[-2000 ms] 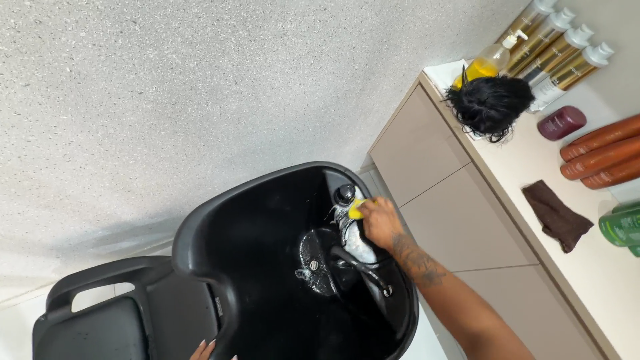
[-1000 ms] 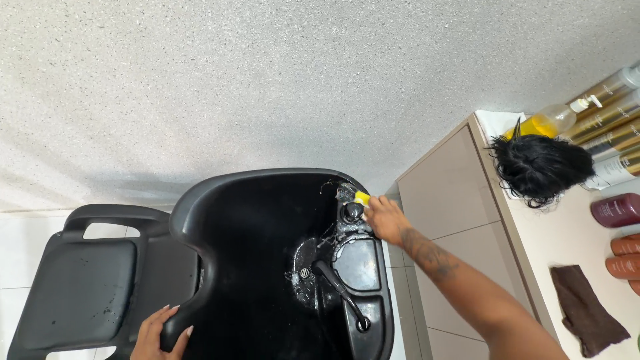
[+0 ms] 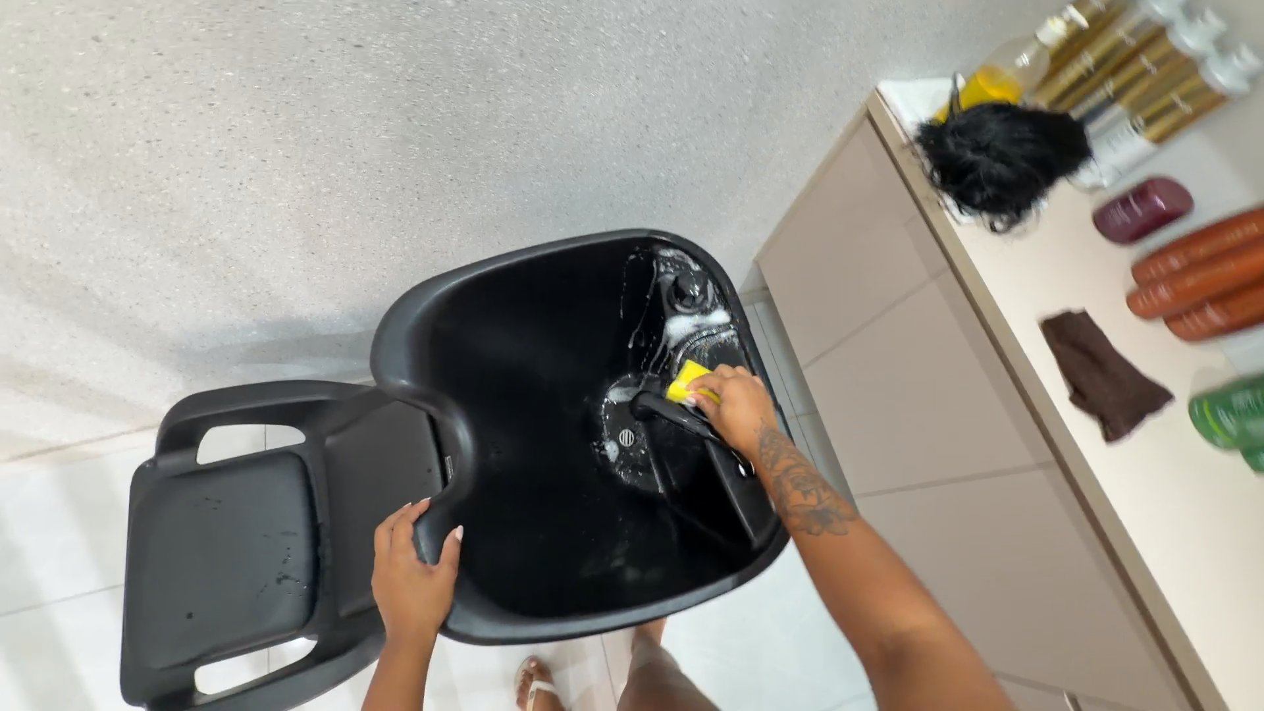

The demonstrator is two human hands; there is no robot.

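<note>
A black salon shampoo basin (image 3: 533, 365) fills the middle of the head view, joined to a black chair (image 3: 222, 553) on the left. My right hand (image 3: 736, 400) grips a yellow sponge (image 3: 690, 381) against the basin's fixture ledge, just above the black sprayer and hose (image 3: 681, 415). White suds (image 3: 695, 325) lie around the round black knob (image 3: 688, 291) and streak down toward the drain (image 3: 626, 437). My left hand (image 3: 415, 573) rests on the rim at the neck notch, fingers apart, thumb over the inner edge.
At the right, a beige cabinet (image 3: 918, 355) carries a black hairpiece (image 3: 1002, 158), a yellow-filled pump bottle (image 3: 992, 84), a dark brown cloth (image 3: 1104, 375), a maroon bottle (image 3: 1143, 209), orange-brown bottles (image 3: 1200, 272) and green bottles (image 3: 1229, 410). A speckled wall (image 3: 296, 178) stands behind the basin.
My right hand has moved the sponge from beside the knob down the ledge to the sprayer. My left hand, barely in view two seconds ago, shows on the rim. Suds now surround the knob.
</note>
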